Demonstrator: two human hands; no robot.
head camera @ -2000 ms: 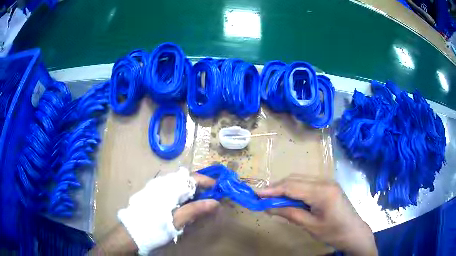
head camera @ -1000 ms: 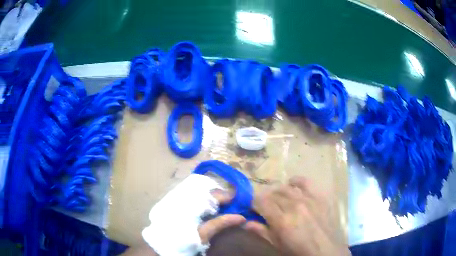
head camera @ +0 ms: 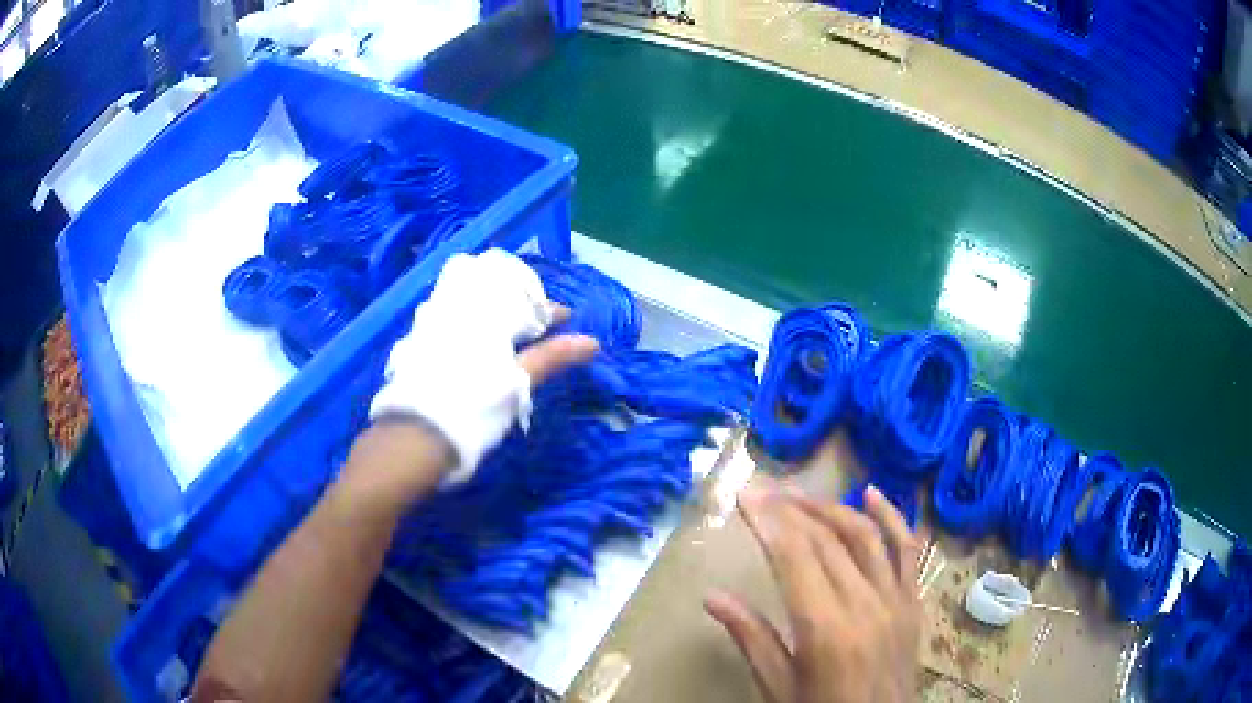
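My left hand (head camera: 474, 360), in a white glove with bare fingertips, is over the upper left end of the rows of blue ringed strips (head camera: 590, 501). Its fingertips are by the blue pieces there; whether they grip one cannot be told. My bare right hand (head camera: 824, 591) is over the cardboard (head camera: 645, 625) with its fingers apart and nothing in it. The single oval ring (head camera: 868, 497) is partly hidden behind its fingertips. The white cup (head camera: 998, 599) with a thin stick (head camera: 1055, 608) stands right of that hand.
A blue bin (head camera: 556, 179) with a white liner (head camera: 179, 323) and blue rings (head camera: 364, 227) stands at left. Upright bundles of oval rings (head camera: 913, 398) line the cardboard's far edge. The green conveyor (head camera: 796, 179) runs behind. Wavy strips (head camera: 1208, 632) show at lower right.
The view has turned left, bringing the bin in. My left hand has moved from the cardboard to the ringed strips. My right hand has let go of the blue piece and opened.
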